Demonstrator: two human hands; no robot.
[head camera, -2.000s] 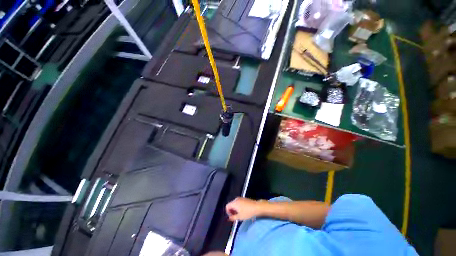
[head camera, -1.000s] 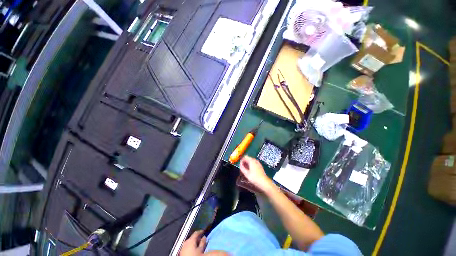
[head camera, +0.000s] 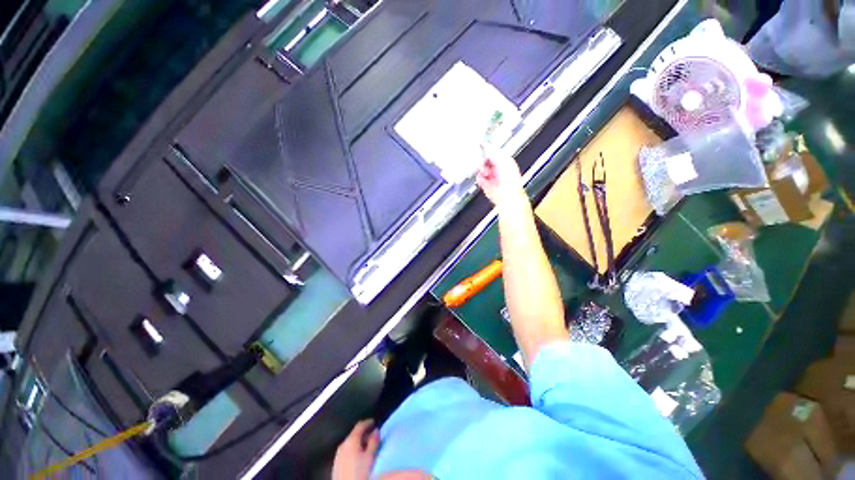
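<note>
A dark display rear shell (head camera: 309, 141) with moulded ribs lies at upper centre. A white chassis plate (head camera: 441, 112) and a long white metal strip (head camera: 572, 80) are on it. A small green circuit board (head camera: 494, 120) shows at the plate's lower edge. My right hand (head camera: 497, 175) is at that edge beside the board, fingertips close together; anything between them is too small to tell. My left hand (head camera: 354, 452) is low near the line's edge, partly hidden, its grip unclear.
A power screwdriver (head camera: 169, 410) hangs on a yellow cord at lower left. The green side table (head camera: 759, 248) holds an orange-handled tool (head camera: 473, 284), a screw tray (head camera: 592, 323), dark pliers-like tools (head camera: 600, 211), a fan (head camera: 694, 92) and plastic bags (head camera: 694, 169). Cartons (head camera: 797, 431) stand at lower right.
My right hand has moved from beside the orange tool and screw trays up to the chassis plate. My left hand stays low. The view has shifted toward the shell with the white plate.
</note>
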